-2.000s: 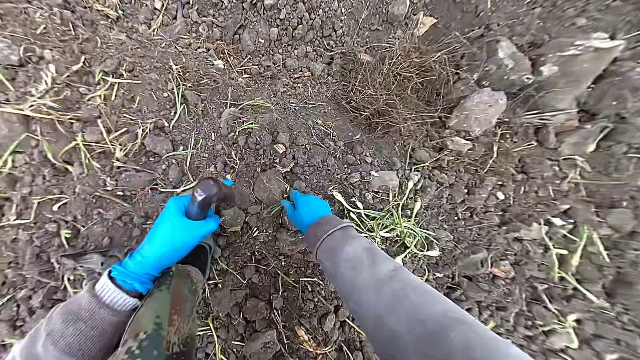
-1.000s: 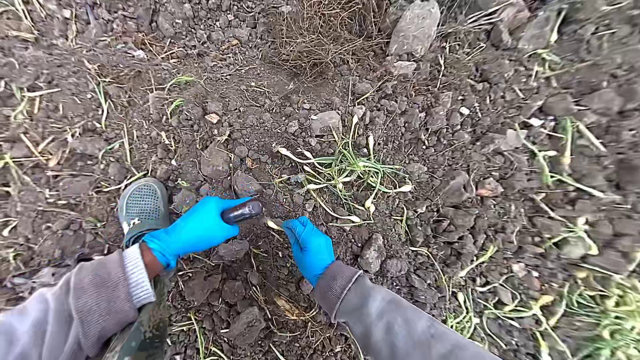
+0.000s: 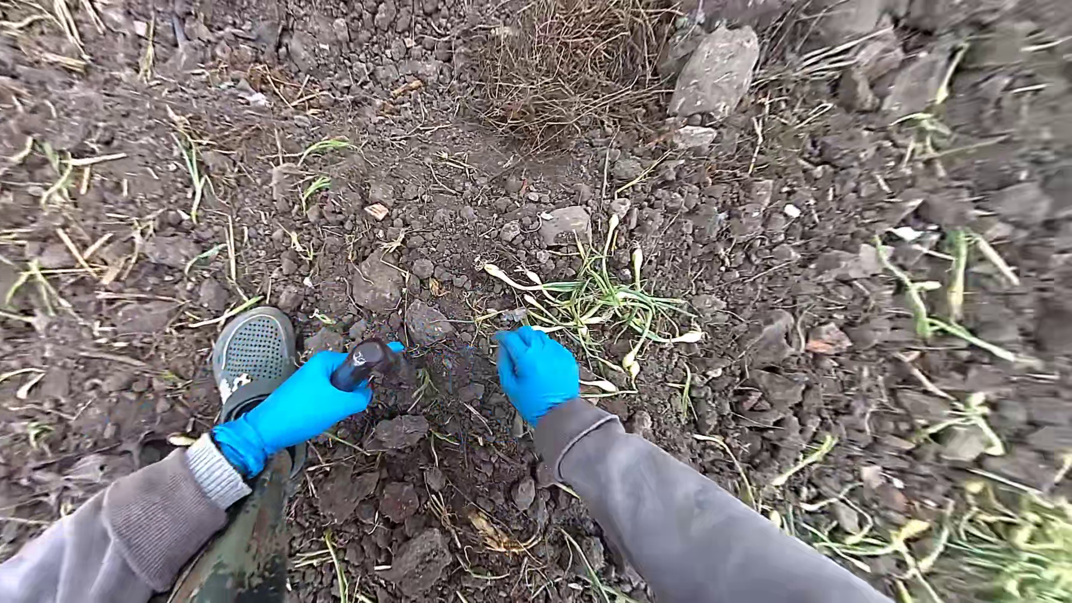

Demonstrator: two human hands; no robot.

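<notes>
My left hand (image 3: 306, 402), in a blue glove, is closed around the dark handle (image 3: 365, 363) of a tool whose working end I cannot make out. My right hand (image 3: 536, 373), also gloved in blue, is low over the soil with its fingers curled; whether something is between the fingertips is hidden. Just above and to the right of that hand lies a loose pile of small green plants with pale bulbs (image 3: 599, 303).
A clog-style shoe (image 3: 254, 347) stands on the soil left of my left hand. Dry, tangled roots (image 3: 569, 67) and a large stone (image 3: 718, 71) lie beyond the pile. More pulled plants (image 3: 955, 310) are scattered at right, with a heap (image 3: 1022, 544) at lower right.
The hands were close together one second ago and are now farther apart. The view has shifted since two seconds ago, bringing the shoe into clearer sight.
</notes>
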